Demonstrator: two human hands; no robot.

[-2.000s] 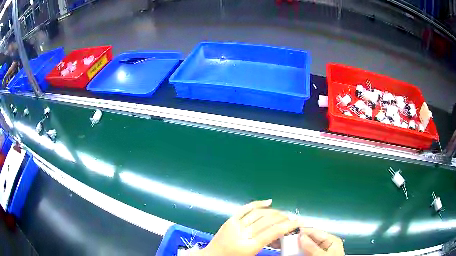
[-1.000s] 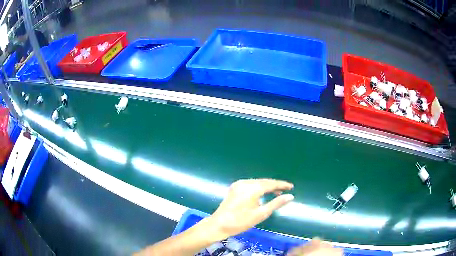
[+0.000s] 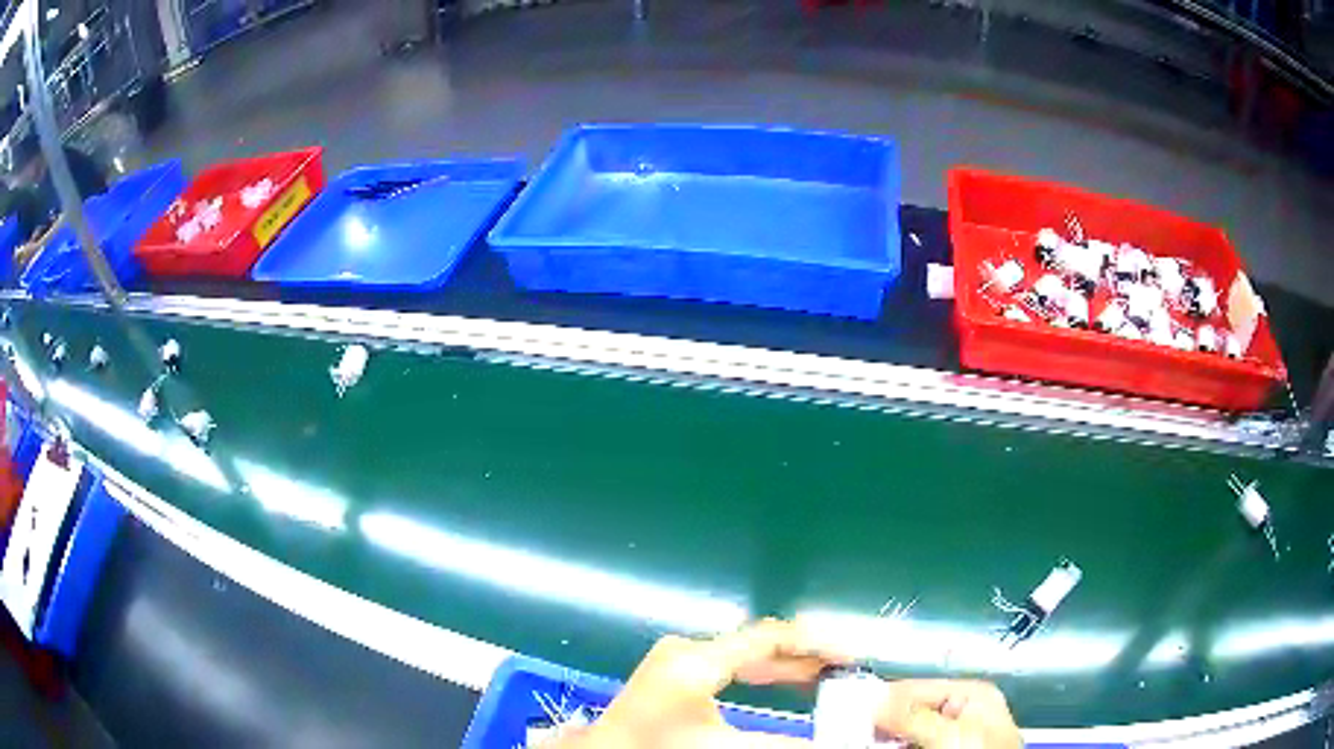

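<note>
My left hand (image 3: 688, 691) is at the bottom centre, its fingers reaching to the top of a white adapter unit (image 3: 846, 708). My right hand (image 3: 951, 714) grips the same unit from the right side. The unit's dark end is partly hidden by my fingers, and thin wires stick up just above it. The near blue bin (image 3: 505, 705) lies under my hands, with white units and wires showing at its left part. Another adapter unit (image 3: 1050, 591) with dark wire leads lies on the green belt to the right of my hands.
The green conveyor belt (image 3: 615, 468) carries several loose units at far left and one (image 3: 1254, 505) at right. Across it stand a large blue bin (image 3: 702, 278), a shallow blue tray (image 3: 351, 242), a left red bin (image 3: 220, 220) and a right red bin (image 3: 1097, 366) heaped with units.
My left hand was open over the belt one second ago and is now back beside my right hand. A white unit now shows between them. The unit lying on the belt has shifted slightly right.
</note>
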